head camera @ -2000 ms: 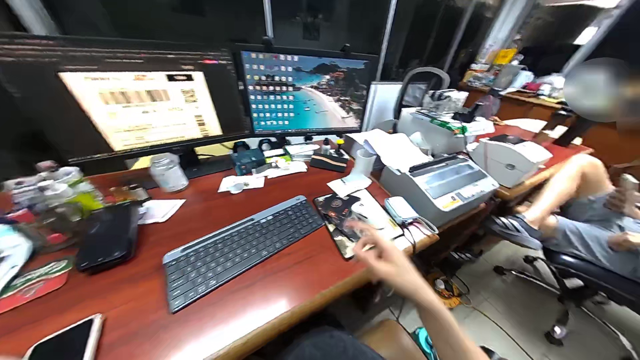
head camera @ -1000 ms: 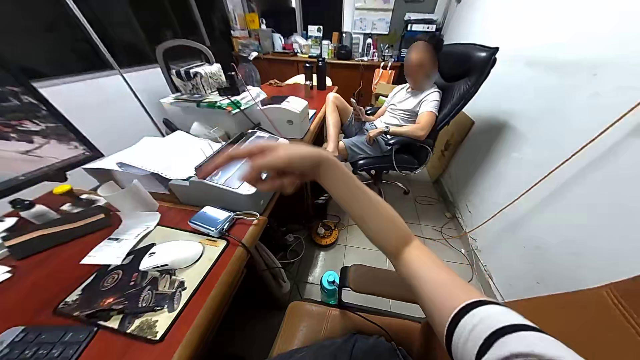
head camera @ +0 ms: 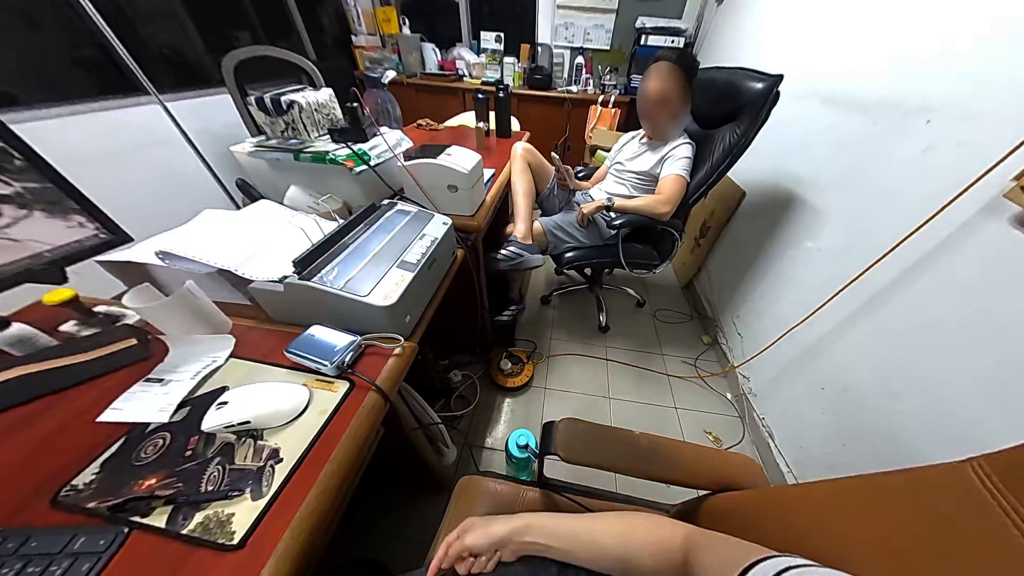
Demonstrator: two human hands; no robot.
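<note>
My right hand (head camera: pixel 474 546) is low in the view, over my dark-clothed lap at the front of a brown leather chair (head camera: pixel 488 500). Its fingers are bent downward and partly cut off by the bottom edge; no held thing shows. My left hand is out of view. On the red desk at the left, a white computer mouse (head camera: pixel 260 406) rests on a mouse pad with a jeep picture (head camera: pixel 312 428). A printed paper slip (head camera: pixel 172 380) lies against the pad. Behind them are a small blue-silver device with a wrist strap (head camera: pixel 322 349) and a grey dot-matrix printer (head camera: pixel 384 268).
Beyond the printer stands a white label printer (head camera: pixel 446 180). A seated person (head camera: pixel 640 164) holds a phone in a black office chair (head camera: pixel 732 112). On the tiled floor are an orange cable reel (head camera: pixel 512 370) and a teal bottle (head camera: pixel 521 454). An orange cord (head camera: pixel 848 292) runs along the wall.
My right hand has gone from above the desk, then in front of the printer, down to my lap. The view has swung right since the earliest frame.
</note>
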